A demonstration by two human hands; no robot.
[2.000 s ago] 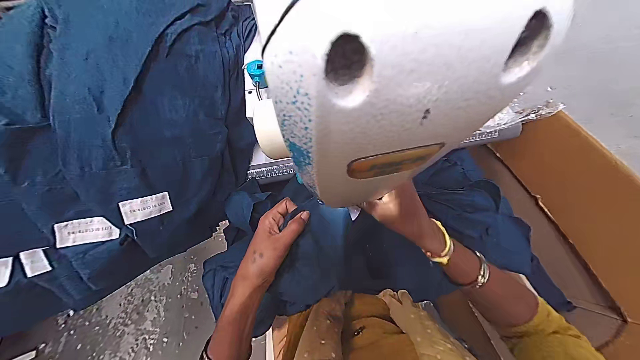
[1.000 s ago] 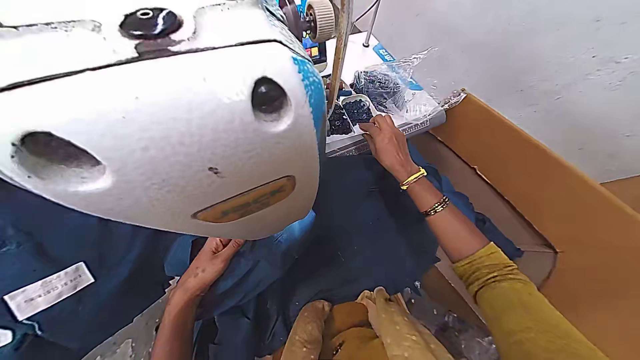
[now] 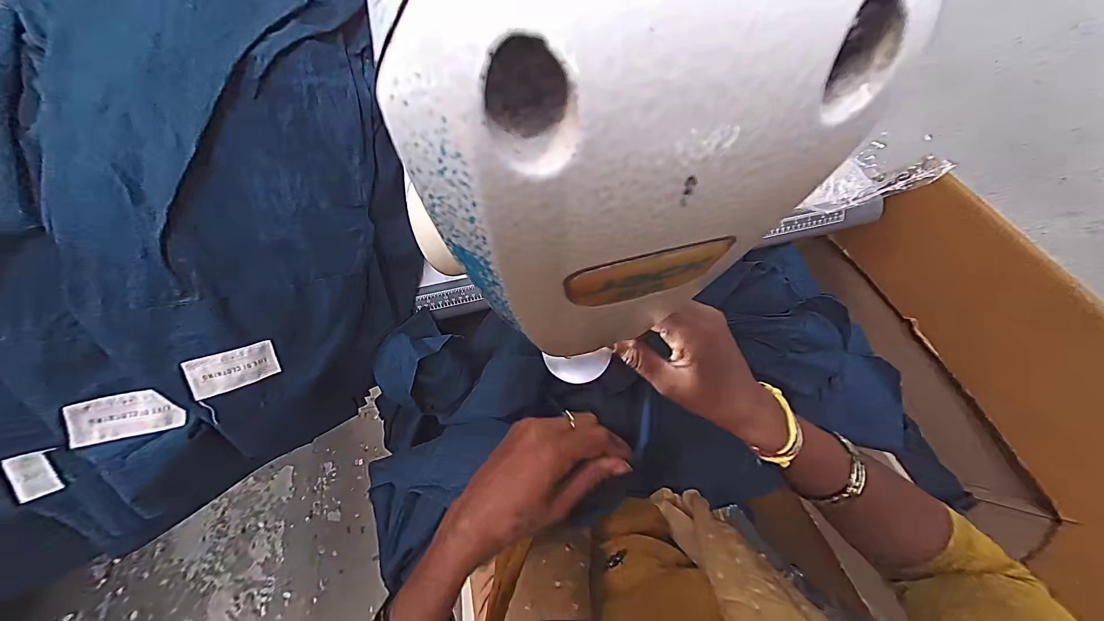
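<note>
The white head of an industrial sewing machine (image 3: 638, 172) fills the upper middle, hiding its needle area. A white round part (image 3: 578, 366) shows at its lower edge. Just right of that part, my right hand (image 3: 686, 358) is raised with thumb and fingertips nearly together; whether something small is between them is not clear. My left hand (image 3: 552, 470) rests on the dark blue fabric (image 3: 457, 440) below the machine head, fingers bent over the cloth. The fabric spreads under both hands and out to the right.
Blue garments (image 3: 285, 285) with white labels (image 3: 231, 369) hang or lie at the left. A cardboard box (image 3: 992, 345) stands along the right side. Clear plastic (image 3: 897, 183) lies by the ruler-marked machine bed edge (image 3: 798, 226). Below left, the floor (image 3: 259, 535) looks worn and speckled.
My right hand has come back from the small dark items at the back of the machine bed to beside the machine head. The view has swung noticeably.
</note>
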